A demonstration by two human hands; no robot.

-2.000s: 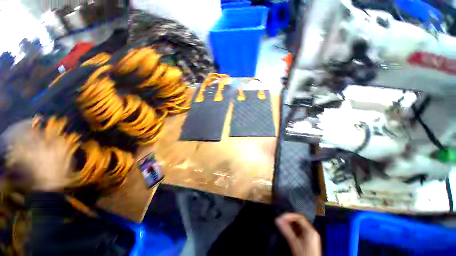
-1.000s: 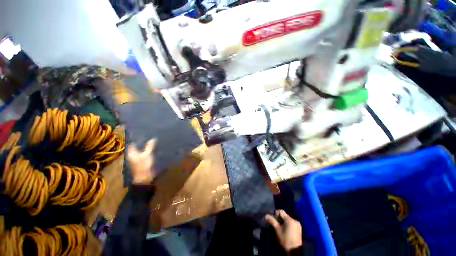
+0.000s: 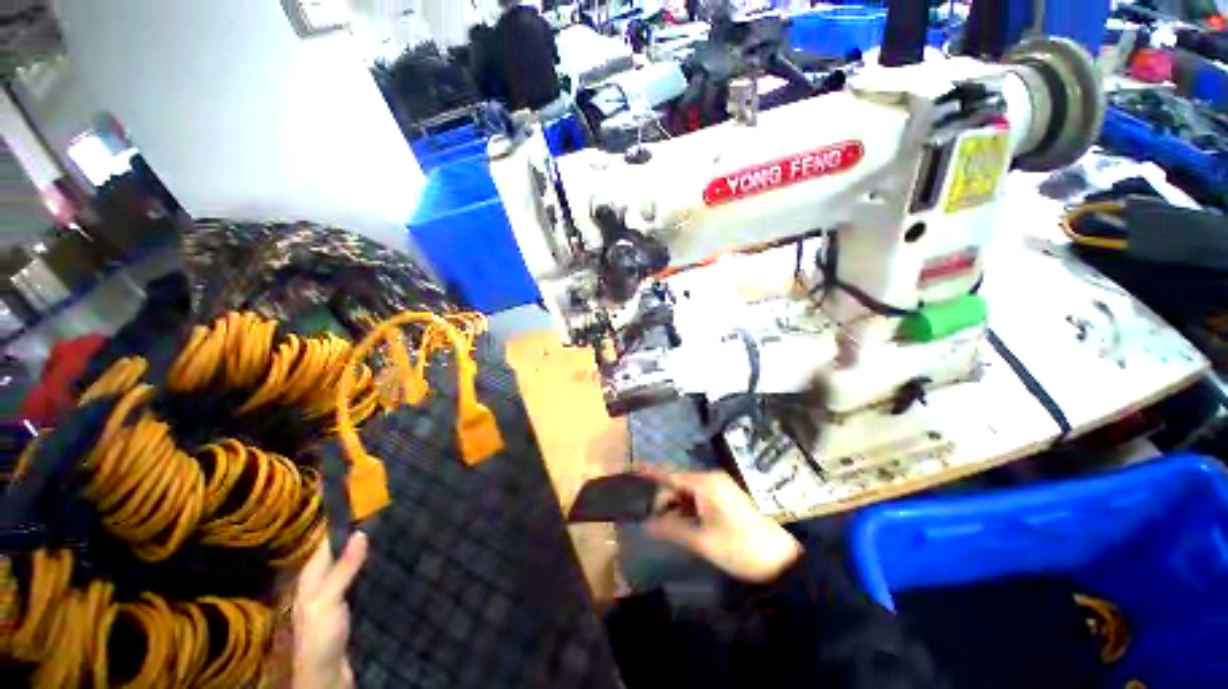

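Observation:
A large dark checked bag panel (image 3: 471,565) stands tilted up at the left centre, close to the camera. Its yellow-orange looped handle (image 3: 411,330) ends in two flared tabs on the panel. My left hand (image 3: 323,612) holds the panel at its left edge; the fingers are partly hidden behind it. My right hand (image 3: 721,522) grips the end of a dark strip (image 3: 617,499) between thumb and fingers, just right of the panel. The white sewing machine (image 3: 781,175) stands beyond, its needle area (image 3: 630,330) above the cylinder arm (image 3: 768,366), with no work seen under it.
Bundled panels with coiled handles (image 3: 148,471) fill the left side. A blue bin (image 3: 1064,518) holding dark pieces is at lower right. A camouflage-like heap (image 3: 303,269) and another blue bin (image 3: 471,236) are behind. The brown board (image 3: 552,404) shows beside the machine.
The panel is now closer and tilted up, its checked face and handle showing. My right hand has moved up from the lower edge with the dark strip's end. The view has shifted slightly.

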